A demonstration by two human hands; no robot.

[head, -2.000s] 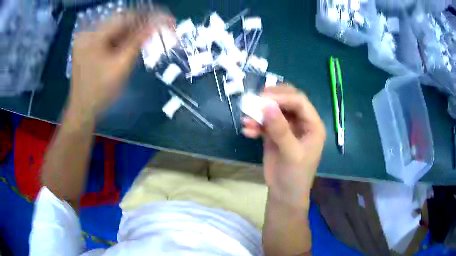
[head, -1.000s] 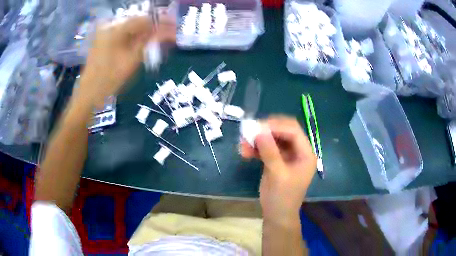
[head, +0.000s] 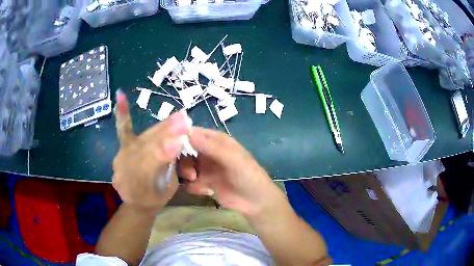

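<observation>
My left hand (head: 148, 161) and my right hand (head: 228, 169) are together above the bench's front edge. White flag labels (head: 188, 146) are pinched between them, with a blurred stem part below; how many is hidden by the fingers. My left index finger points up. A loose pile of tagged metal tubes (head: 200, 85) lies crisscrossed on the dark green bench (head: 270, 150) beyond my hands. A slim bright green hand tool (head: 327, 106) lies to the right of the pile.
A digital scale (head: 83, 88) stands at left. Clear tubs with white-tagged pieces (head: 317, 23) line the far edge. An empty clear box (head: 397, 111) and a small white-and-dark item (head: 460, 113) lie at right. A cardboard carton (head: 358, 208) is below the bench; a red stool (head: 44, 218) is at lower left.
My left hand has come down from the far left to meet my right hand, which has moved left. The view has shifted, and the scale now shows fully. Two flags now lie at the pile's right.
</observation>
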